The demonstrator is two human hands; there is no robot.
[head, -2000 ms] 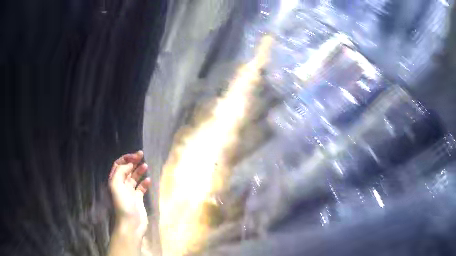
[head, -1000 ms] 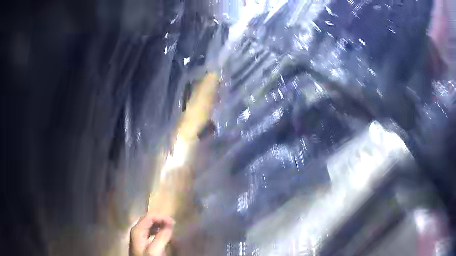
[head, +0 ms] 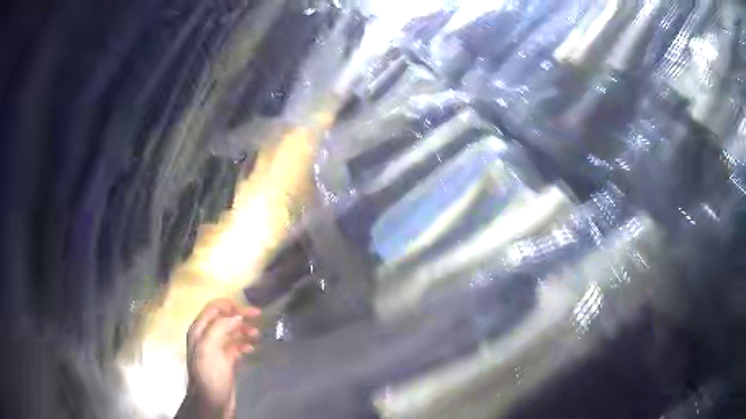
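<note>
The picture is tilted and strongly blurred. My left hand (head: 217, 352) is at the bottom, left of the middle, with its fingers loosely curled and a little apart. No object shows in it. To its right, garments in glossy film hang in a close row, among them a light-blue garment (head: 433, 214) and a white or cream one (head: 523, 214). My hand is left of these garments with a gap between. My right hand is not in view.
A bright tan floor strip (head: 245, 217) runs diagonally between the garment rows. Dark hanging garments (head: 90, 188) curve along the left side. More bagged garments with white glare fill the top and right. A dark garment (head: 589, 368) is at the lower right.
The view has shifted along the row, and light-blue and white garments now show near the middle. My left hand is higher in the picture than a second ago, with its fingers looser.
</note>
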